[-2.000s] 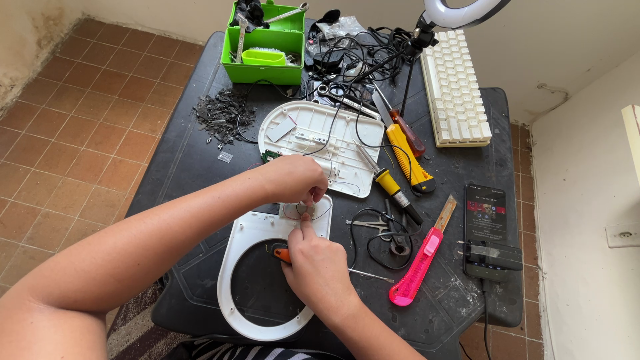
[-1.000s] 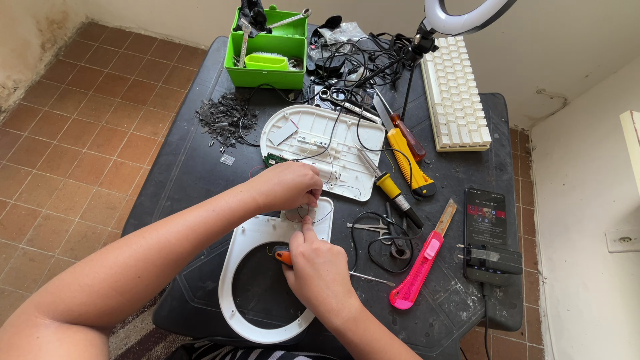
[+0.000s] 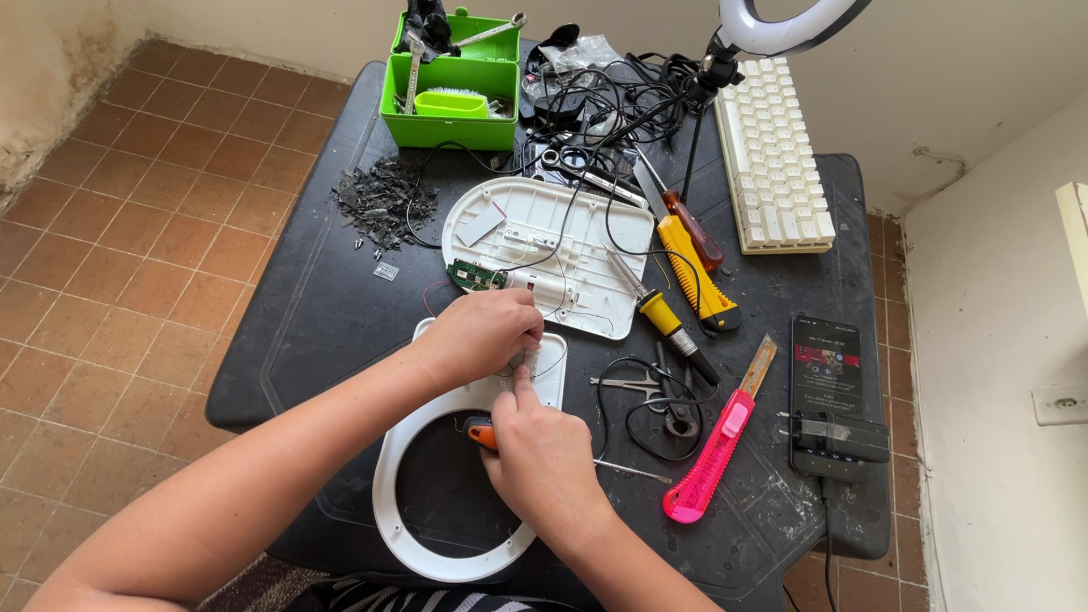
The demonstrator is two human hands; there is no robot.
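Observation:
A white plastic frame with a round opening [image 3: 388,493] lies at the near edge of the black table. Over its upper end, my left hand [image 3: 493,331] pinches something small that its fingers hide. My right hand [image 3: 540,438] extends its index finger to the same spot, with a screwdriver, orange handle [image 3: 482,433], under its curled fingers; the metal shaft [image 3: 633,470] emerges on the right. Just beyond lies a white plastic shell [image 3: 608,293] with a green circuit board [image 3: 476,276] at its near left edge and thin wires running from it.
Right of the shell lie a soldering iron [image 3: 663,314], a yellow utility knife [image 3: 693,272] and a pink one [image 3: 710,459]. A phone [image 3: 826,365], white keyboard [image 3: 773,161], green toolbox [image 3: 450,132], black plastic scraps [image 3: 382,200], tangled cables [image 3: 629,102] and a ring light [image 3: 790,30] surround the work.

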